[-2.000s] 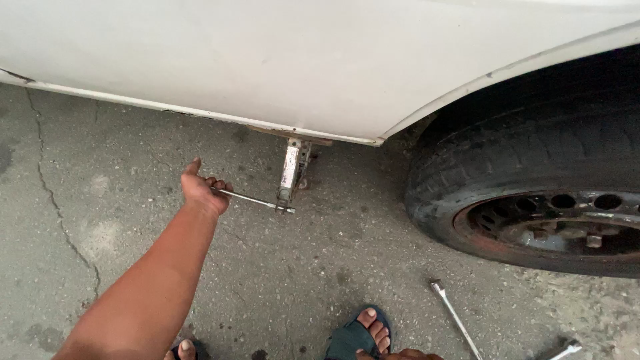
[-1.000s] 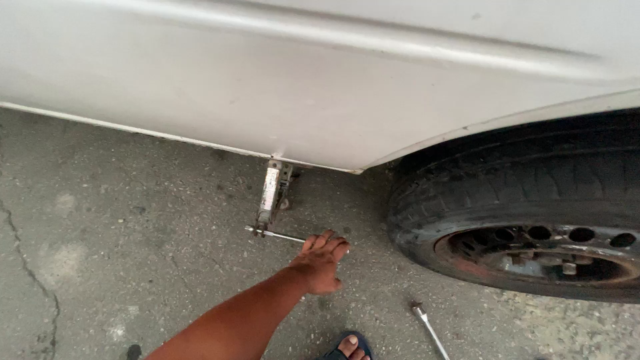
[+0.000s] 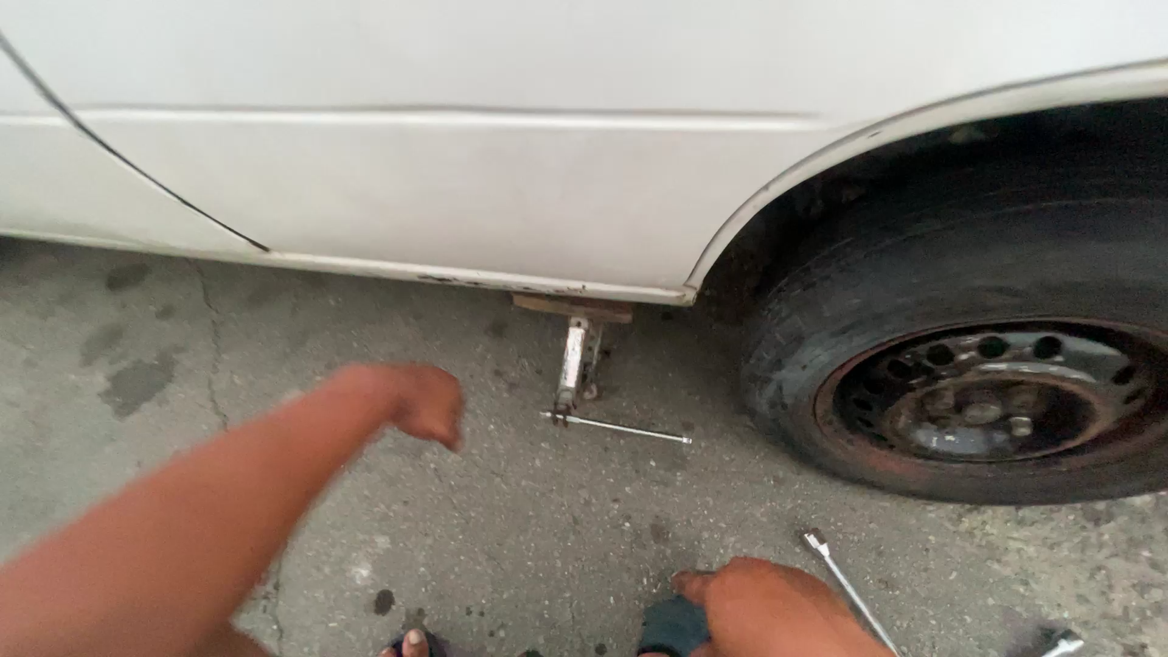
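Note:
A scissor jack (image 3: 573,356) stands on the asphalt under the white car's sill, with a flat wooden block (image 3: 584,308) between its top and the sill. A thin metal rod (image 3: 630,429) is attached to the jack's near end and points right. My left hand (image 3: 427,406) is in the air left of the jack, blurred and apart from the rod, its fingers bent downward; nothing shows in it. At the bottom, my right hand (image 3: 776,602) is above a dark sandal (image 3: 675,625), one finger pointing left. Its other fingers are hidden.
The car's wheel (image 3: 967,401), with a rusty steel rim, fills the right side. Below it a metal wrench with a socket end (image 3: 849,584) lies on the ground near my right hand. Another metal tool's end (image 3: 1063,643) shows at the lower right corner.
My left hand has let go of the rod and moved left, away from the jack. One second ago it was at the rod's right end. My right hand has come into view.

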